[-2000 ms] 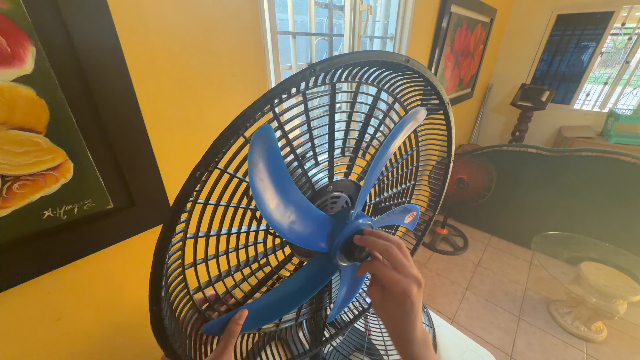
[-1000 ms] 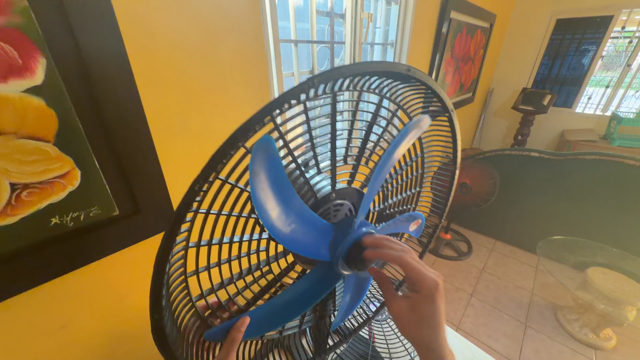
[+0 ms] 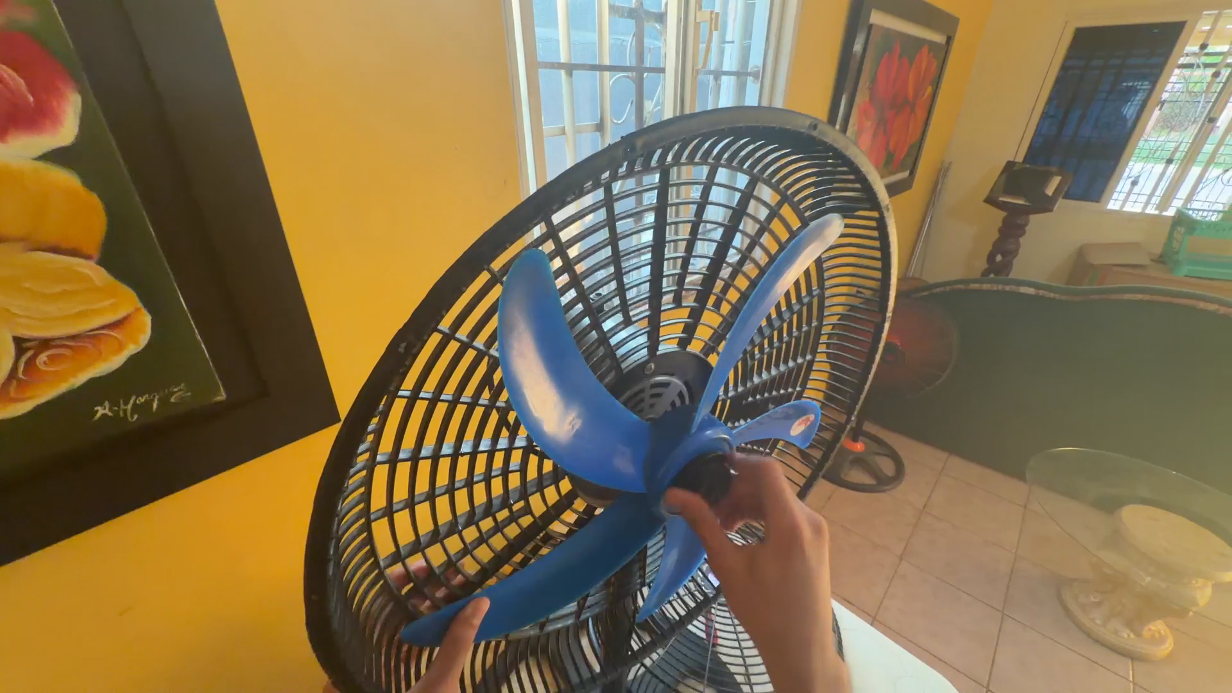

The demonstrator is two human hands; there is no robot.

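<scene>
A blue plastic fan blade assembly [image 3: 568, 423] sits inside the round black rear grille [image 3: 423, 337] of an electric fan, which is tilted. My right hand [image 3: 770, 549] grips the black knob [image 3: 705, 476] at the hub with thumb and fingers. At the lower left, the thumb of my left hand [image 3: 457, 645] rests on the tip of the lower blade, while its fingers show behind the grille bars. Behind the blades is the dark motor housing [image 3: 664, 385]. Another black wire-like grille [image 3: 712, 645] lies below, on a white surface.
A white tabletop edge [image 3: 885, 654] is at the lower right. A framed flower painting [image 3: 279, 385] hangs close on the left. Beyond the fan stand a second fan [image 3: 905, 346], a dark green curved sofa back or panel [image 3: 1059, 375] and a glass-topped table [image 3: 1107, 491] on the tiled floor.
My right hand has shifted its fingers around the knob at the hub. My left hand stays by the lower blade's tip.
</scene>
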